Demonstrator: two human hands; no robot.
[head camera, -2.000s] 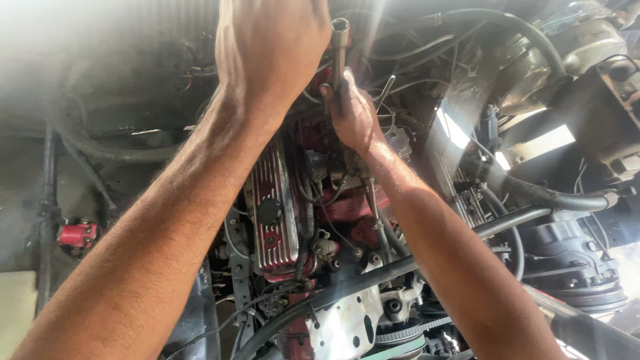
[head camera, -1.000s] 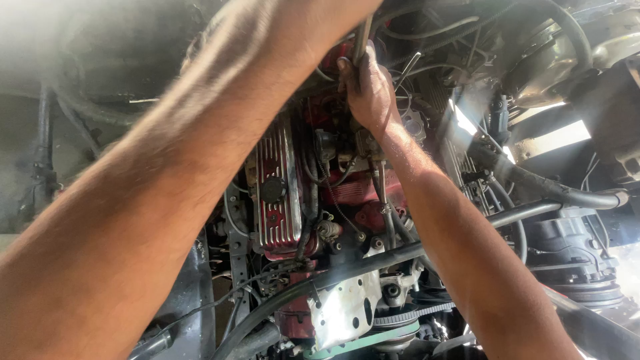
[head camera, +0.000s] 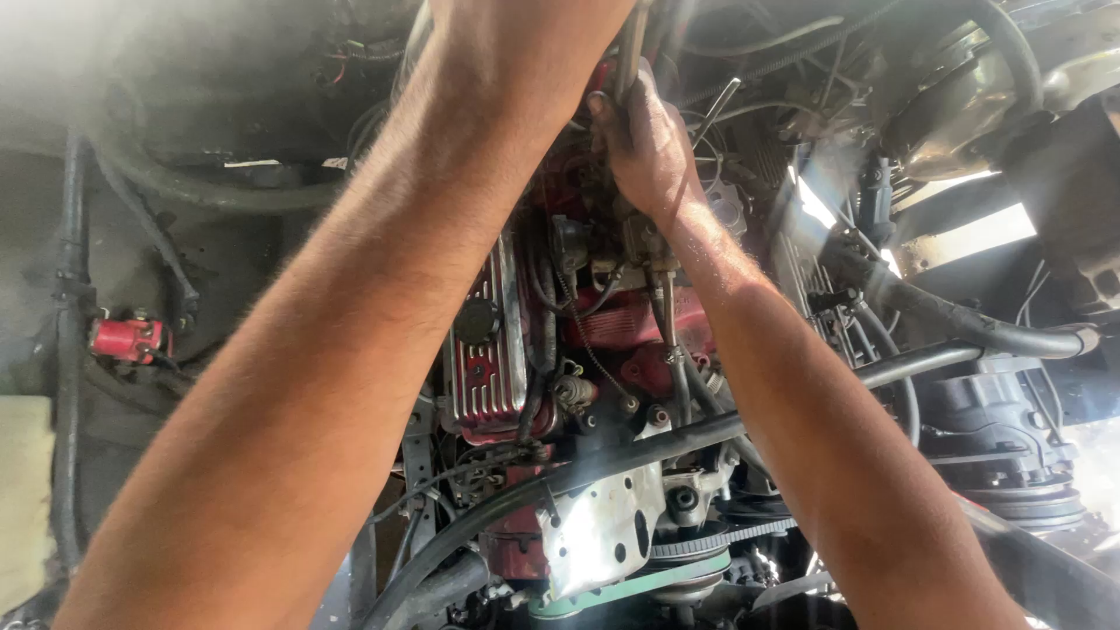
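Observation:
My right hand (head camera: 652, 153) is at the upper middle, over the engine, with its fingers and thumb closed around the metal shaft of a wrench (head camera: 632, 52), whose upper end runs out of the top edge. My left forearm crosses from the lower left to the top middle; the hand itself lies beyond the top edge, so its grip is hidden. Below my hands is the engine, with a red and silver finned valve cover (head camera: 479, 385) bearing a black cap (head camera: 477, 321). A thin metal rod (head camera: 717, 109) slants up just right of my right hand.
A black bar (head camera: 630, 442) runs across the front of the engine, above a ribbed belt (head camera: 726, 535) and a green pulley or belt part (head camera: 639, 584). A red component (head camera: 127, 339) sits at left. Dark hoses and a black pulley unit (head camera: 997, 437) stand at right.
Two seconds ago my left fist showed at the top and so did the wrench's ring end; both are now past the top edge. My right hand still holds the shaft.

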